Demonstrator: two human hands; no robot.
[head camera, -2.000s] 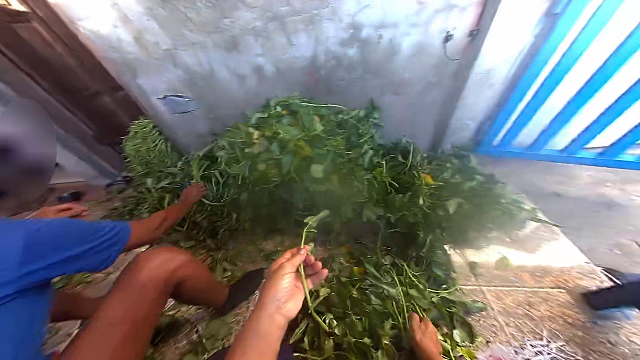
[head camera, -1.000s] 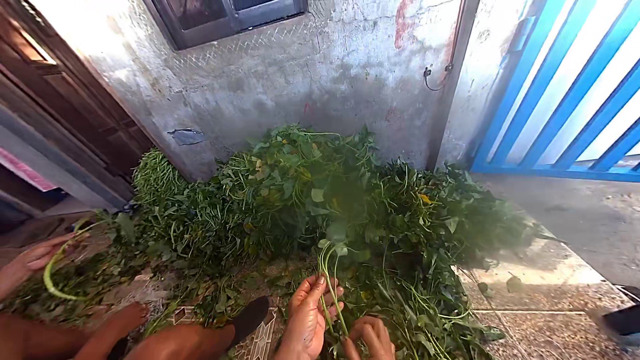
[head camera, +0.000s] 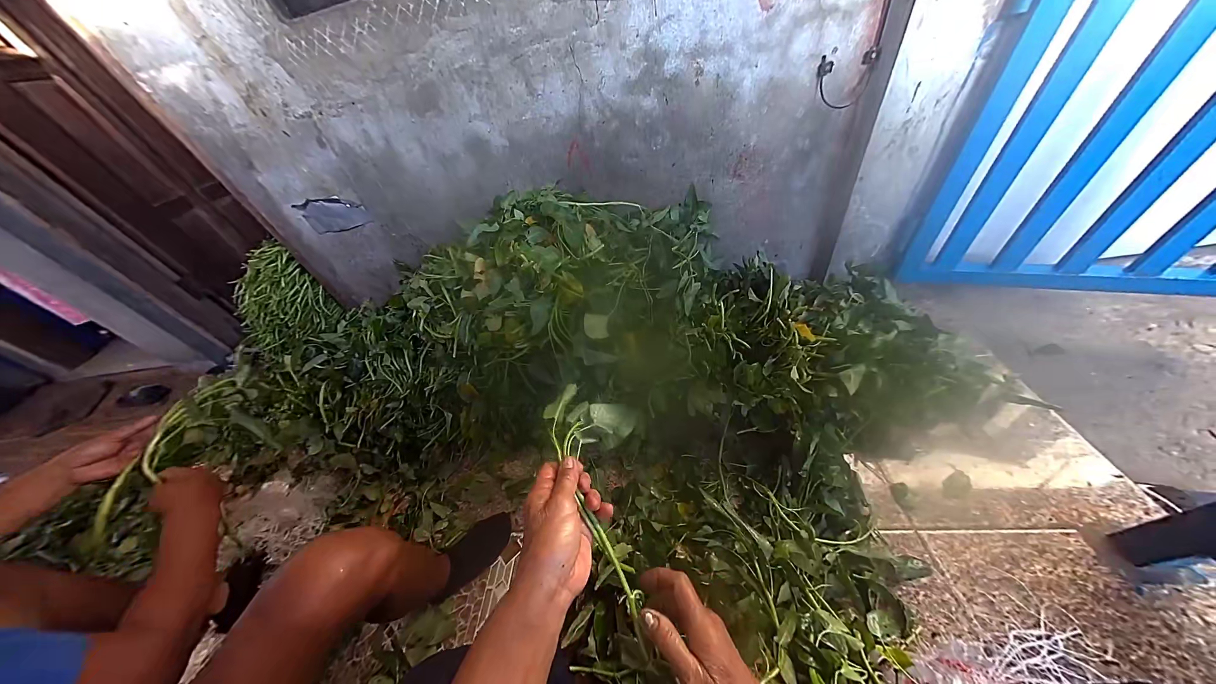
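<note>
Near the bottom middle, my left hand is closed around a few thin green leafy stems, with their leaves above the fist and the stalks slanting down to the right. My right hand is lower and to the right, thumb and fingers beside the lower stalks; whether it grips them is hard to tell. Beneath and beyond lies a large heap of leafy green stems against the wall, with more loose greens right of my hands.
At left, a seated co-worker's hands hold long green stems. A bundle of greens stands by the wooden door. A grey wall rises behind; a blue gate is at right. White strings lie on the tiled floor.
My right hand was low among the greens at right two seconds ago, then came up beside my left hand; now it is lower along the stalks. The co-worker's hands have come together on stems.
</note>
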